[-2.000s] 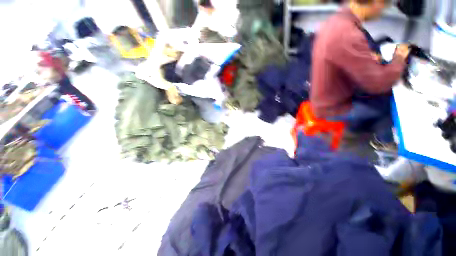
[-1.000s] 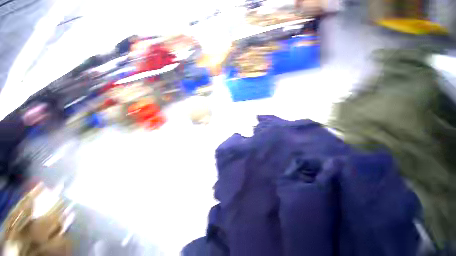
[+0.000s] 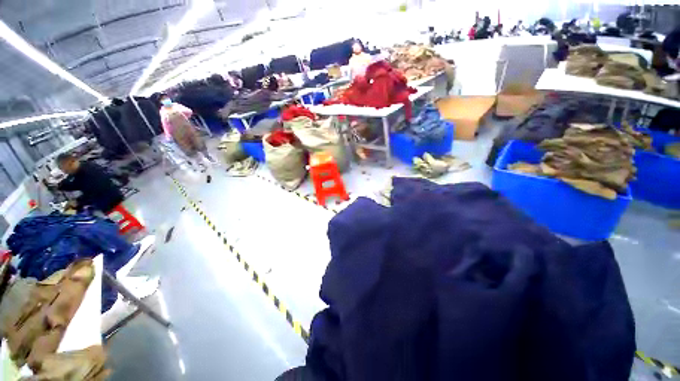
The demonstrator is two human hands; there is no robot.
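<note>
A large bundle of navy garments [image 3: 447, 298] fills the lower middle and right of the head view, close to the camera. It is heaped and folded, with a dark crease near its upper middle. Its lower part is cut off by the bottom edge. Neither my left hand nor my right hand shows; what bears the bundle cannot be seen.
A red stool [image 3: 326, 178] stands ahead beside fabric sacks [image 3: 286, 164]. A blue crate [image 3: 559, 199] of brown cloth is at right. Yellow-black tape [image 3: 237, 257] crosses the floor. A table with blue and tan cloth [image 3: 48, 312] is at left. A seated person [image 3: 89, 182] is beyond it.
The view has swung from the olive heap and the person at a table to the open aisle. The navy bundle stays in front of me; the blurred surroundings are now clearer.
</note>
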